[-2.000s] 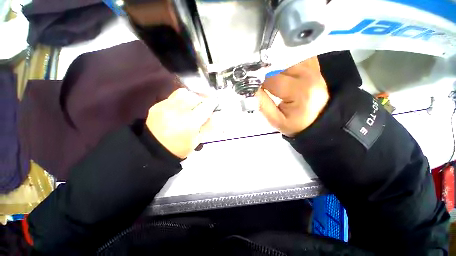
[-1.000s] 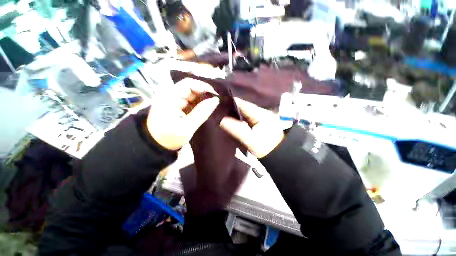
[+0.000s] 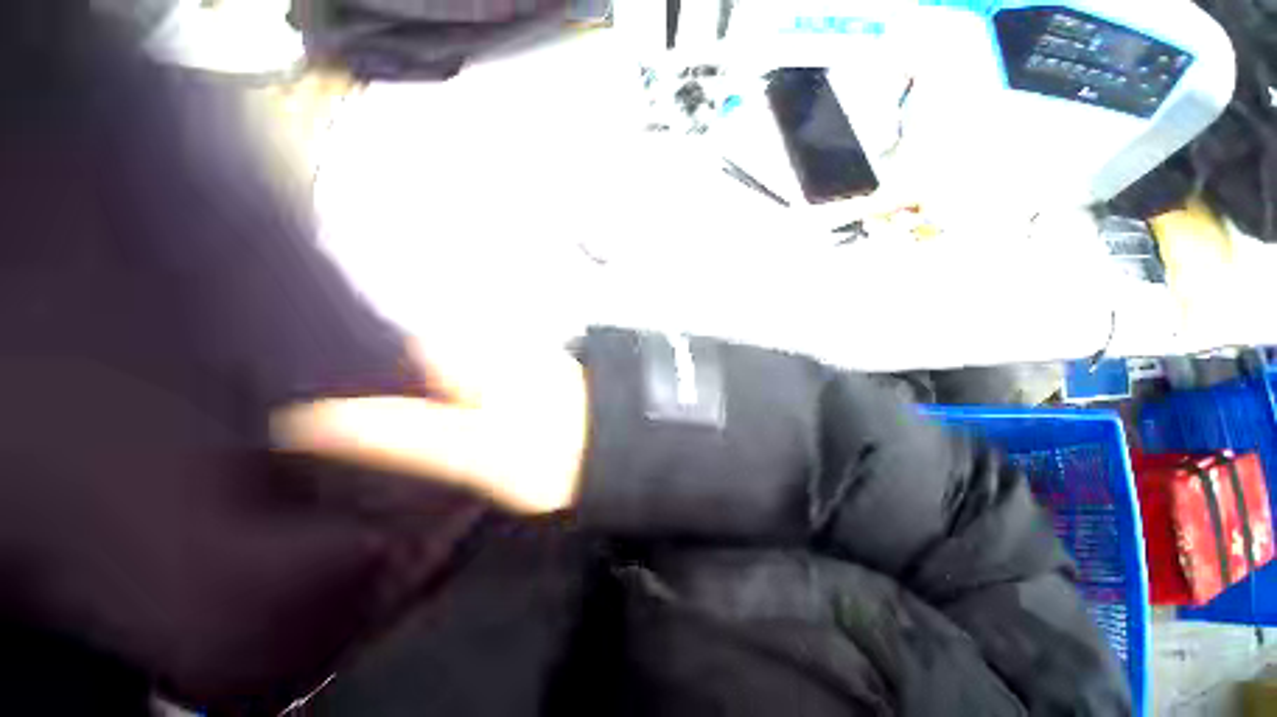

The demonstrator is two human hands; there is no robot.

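Note:
A large dark maroon cloth piece (image 3: 154,308) fills the left side of the head view, close to the camera and blurred. My right hand (image 3: 490,434) is low left of centre, blurred and overexposed, with a finger or thumb stretched over the cloth and the cloth gripped at its edge. Its other fingers are hidden. My left hand does not show; the cloth covers the left side. The white sewing machine (image 3: 952,42) is at the top, with a dark control panel.
A black phone (image 3: 822,136) and a slim dark tool (image 3: 755,181) lie on the white table (image 3: 840,301). Small orange items (image 3: 917,221) lie right of them. Dark cloth (image 3: 406,35) is at the top left. A blue crate (image 3: 1132,560) and a red bag (image 3: 1197,525) are below the table, right.
The view has swung toward the table and machine. The cloth has moved from upright between both hands to the left side, close up. My left hand has gone out of sight.

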